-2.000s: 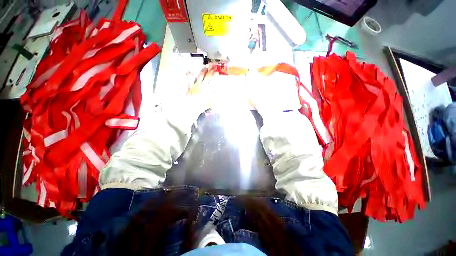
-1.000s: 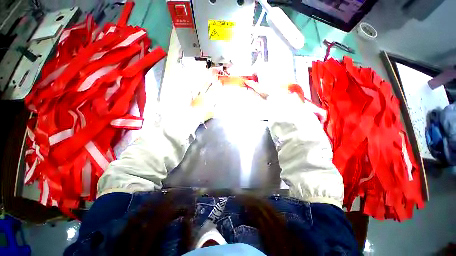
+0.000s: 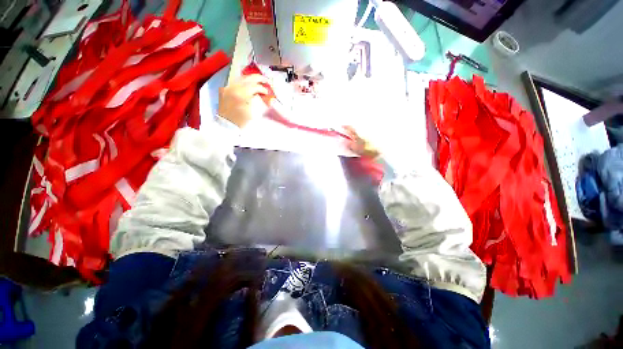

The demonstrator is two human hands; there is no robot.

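Observation:
A red strip [image 3: 300,125] runs between my two hands, in front of the sewing machine head [image 3: 315,34]. My left hand [image 3: 242,97] is closed on its upper left end, left of the presser foot and needle area [image 3: 300,80]. My right hand [image 3: 362,144] holds the strip near its other end, which hangs over the front edge of the white sewing plate [image 3: 399,102]. My right hand is blurred and partly washed out by the lamp's glare. The strip lies in front of the needle area, apart from it.
A loose pile of red strips with pale bands [image 3: 116,136] lies at left. A mostly red pile [image 3: 495,177] hangs at right. A grey metal sheet [image 3: 294,201] lies between my forearms. Snips [image 3: 471,63], a tape roll [image 3: 505,43] and a dark screen [image 3: 471,13] are upper right.
My hands have moved apart, the left one up and left, the right one towards me. The strip has come away from the needle area and is now stretched between them.

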